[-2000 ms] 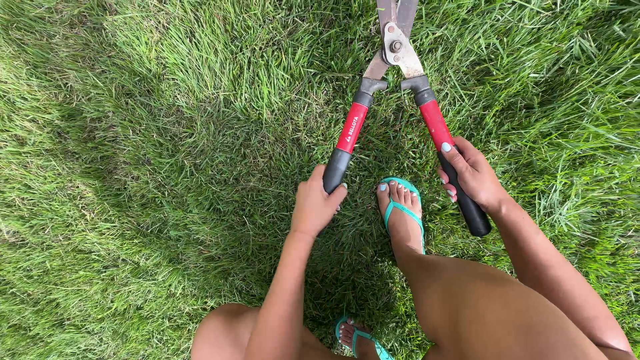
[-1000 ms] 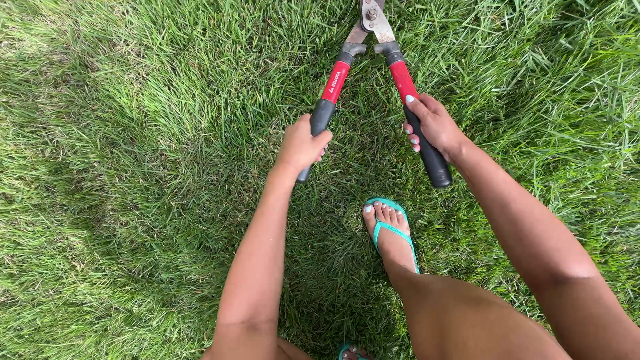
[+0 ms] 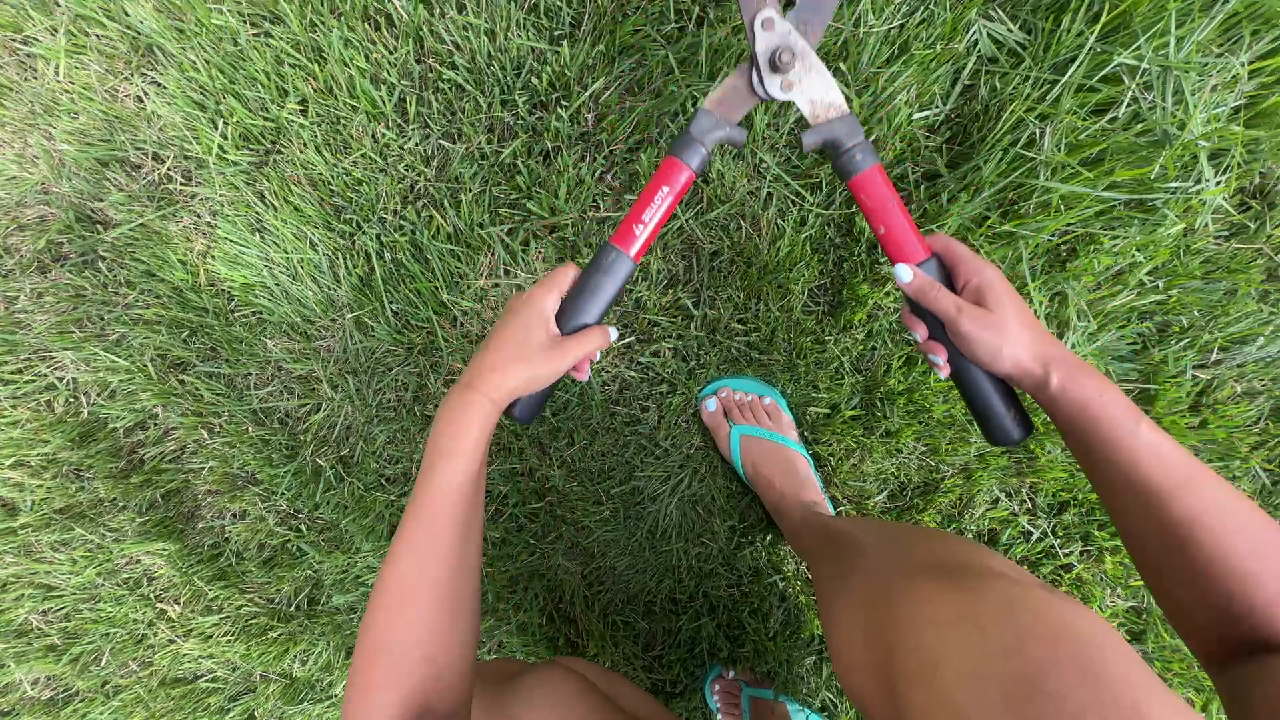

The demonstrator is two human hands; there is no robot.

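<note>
A pair of Bellota hedge shears (image 3: 783, 62) with red and black handles lies across the top centre of the head view, over the grass. My left hand (image 3: 535, 335) is closed round the black grip of the left handle. Round the black grip of the right handle is my right hand (image 3: 975, 310), its thumb along the top. The handles are spread apart in a V below the rusty pivot. Only the base of the blades shows; their tips are beyond the top edge.
Grass (image 3: 300, 350) fills the ground, with longer blades at the upper right. My foot in a turquoise flip-flop (image 3: 745, 385) stands below and between the handles. The other flip-flop (image 3: 712, 688) shows at the bottom edge, near my bent legs.
The shear handles were closer together one second ago and are now spread wider, with both hands still on the grips.
</note>
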